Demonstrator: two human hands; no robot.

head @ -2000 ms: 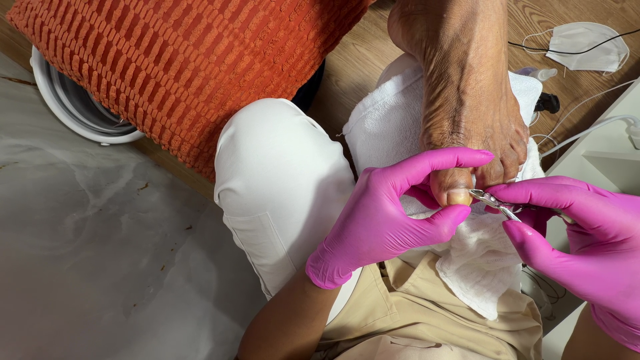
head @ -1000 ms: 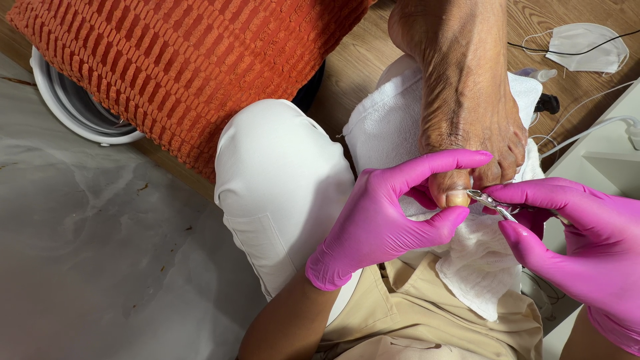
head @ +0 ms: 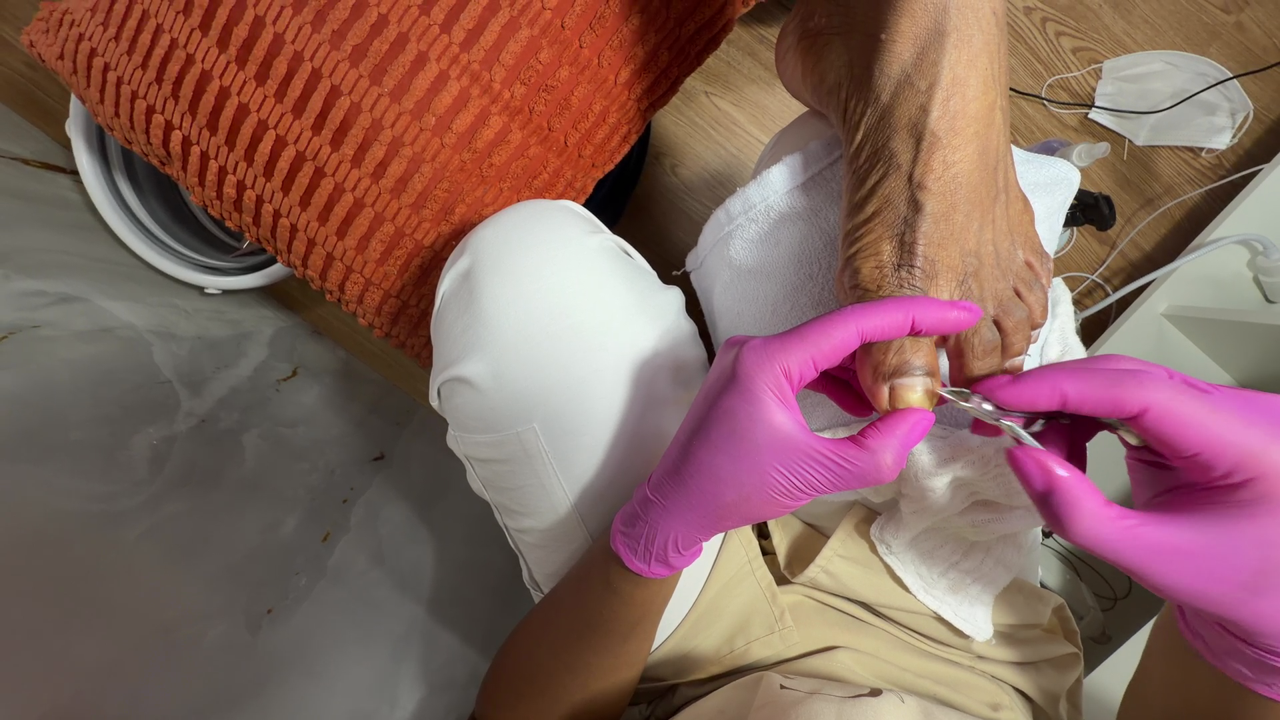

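Note:
Another person's bare foot point(head: 930, 220) rests on a white towel point(head: 770, 235) laid over my lap. My left hand point(head: 775, 430), in a magenta glove, grips the big toe point(head: 900, 370), its thumb at the nail tip and its forefinger reaching across the toe's upper side. My right hand point(head: 1150, 470), gloved alike, is closed around metal nippers point(head: 1000, 415). The tips of the nippers touch the right-hand edge of the big toenail. Part of their handles is hidden by my right fingers.
An orange textured cushion point(head: 400, 130) lies at upper left over a round white-rimmed basin point(head: 140, 230). On the wooden floor are a white face mask point(head: 1170, 98), a small bottle point(head: 1083, 152) and thin cables. A white shelf unit point(head: 1235, 290) with a white cable stands at right.

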